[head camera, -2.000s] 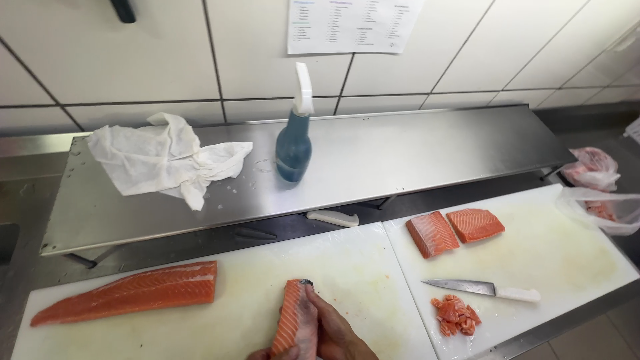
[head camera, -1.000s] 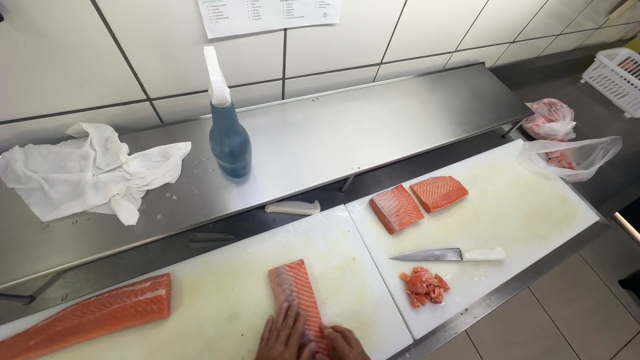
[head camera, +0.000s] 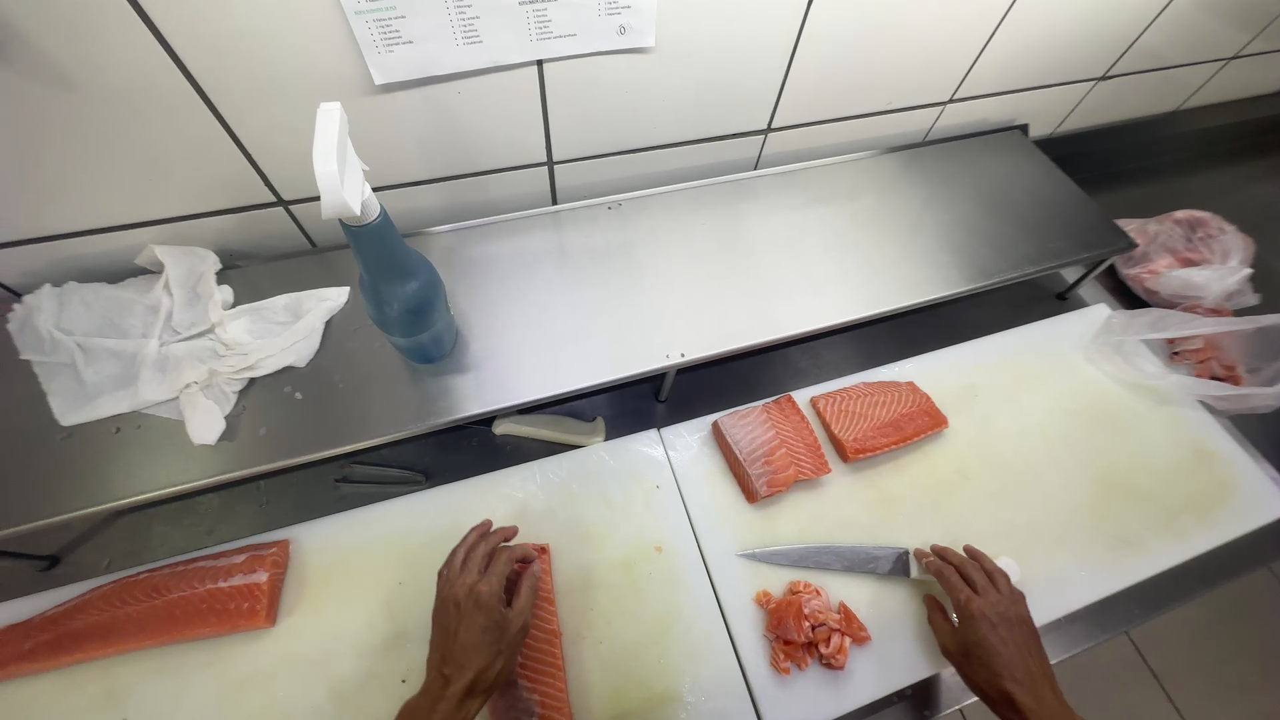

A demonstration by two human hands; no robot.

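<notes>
My left hand (head camera: 480, 610) rests at the upper end of a strip of salmon fillet (head camera: 545, 640) on the left white cutting board (head camera: 620, 520), partly covering it. Over the white handle of a kitchen knife (head camera: 840, 560) is my right hand (head camera: 985, 620), fingers bent; whether it grips the handle cannot be told. The knife lies flat on the right cutting board (head camera: 1040, 460), blade pointing left. Below the blade sits a small heap of salmon trimmings (head camera: 812, 628). Two salmon blocks, one (head camera: 770, 448) beside the other (head camera: 880, 418), lie above it. A longer salmon fillet (head camera: 160, 600) is at far left.
A steel shelf (head camera: 760, 260) behind the boards holds a blue spray bottle (head camera: 400, 290) and crumpled white cloths (head camera: 170, 340). A white knife handle (head camera: 550, 428) shows under the shelf edge. Plastic bags, one with pinkish contents (head camera: 1190, 255), lie at the right.
My right hand has left the salmon strip and moved right to the knife handle. My left hand remains at the strip, now at its upper end.
</notes>
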